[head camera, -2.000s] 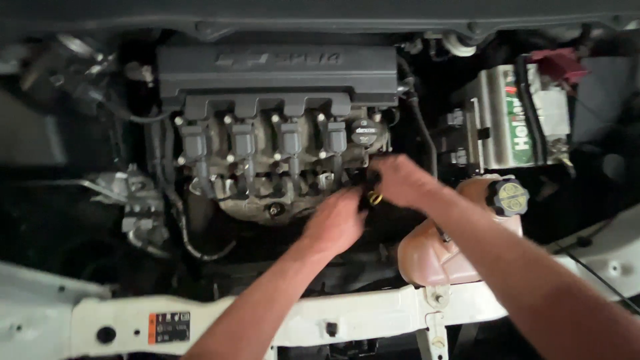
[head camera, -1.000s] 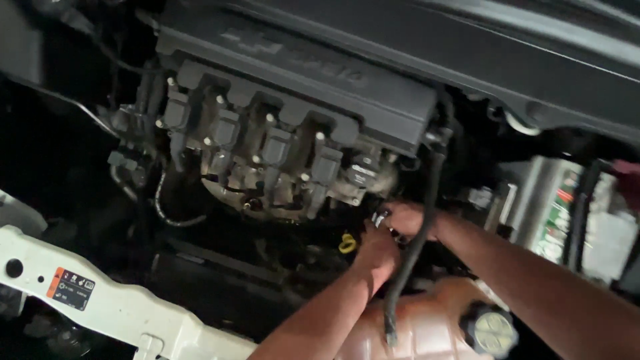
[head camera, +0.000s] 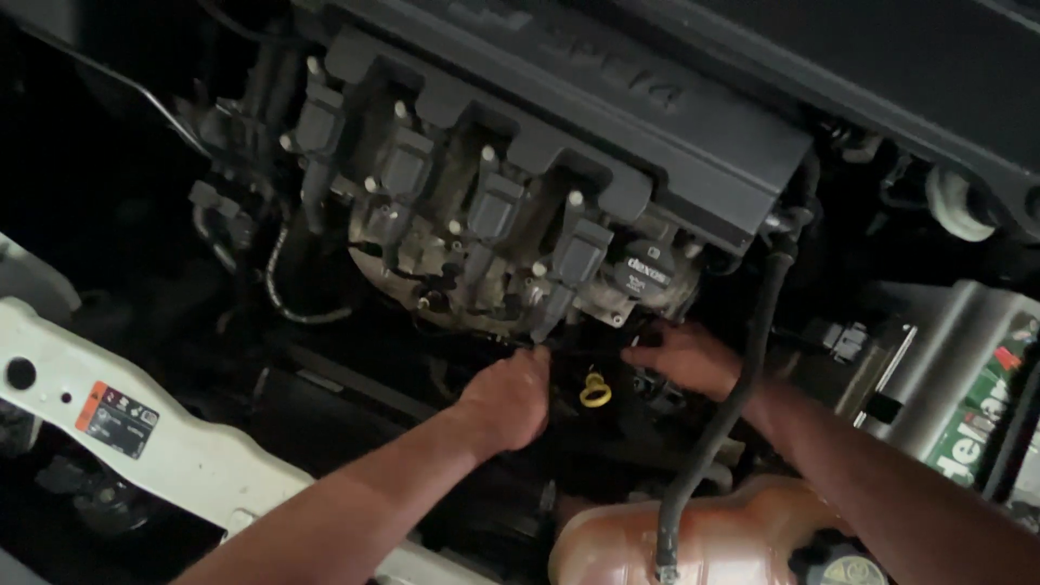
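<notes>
My left hand (head camera: 513, 396) is closed at the lower end of the rightmost ignition coil (head camera: 582, 250), at the engine's front edge; what its fingers grip is hidden. To its right, my right hand (head camera: 686, 355) reaches in below the black oil filler cap (head camera: 647, 266), its fingertips in shadow by dark wiring. I cannot tell whether it holds anything. Between the two hands stands the yellow dipstick ring (head camera: 595, 392). A thin dark line seems to run between the hands, too dim to name.
A black rubber hose (head camera: 725, 414) passes over my right forearm to the pinkish coolant reservoir (head camera: 634, 536). The battery (head camera: 975, 406) sits at the right. A white crossmember (head camera: 162, 439) spans the lower left, and the black engine cover (head camera: 617, 97) lies behind the coils.
My hands were together near the dipstick ring and are now apart, the left one moved left to the rightmost coil. The view has shifted and tilted.
</notes>
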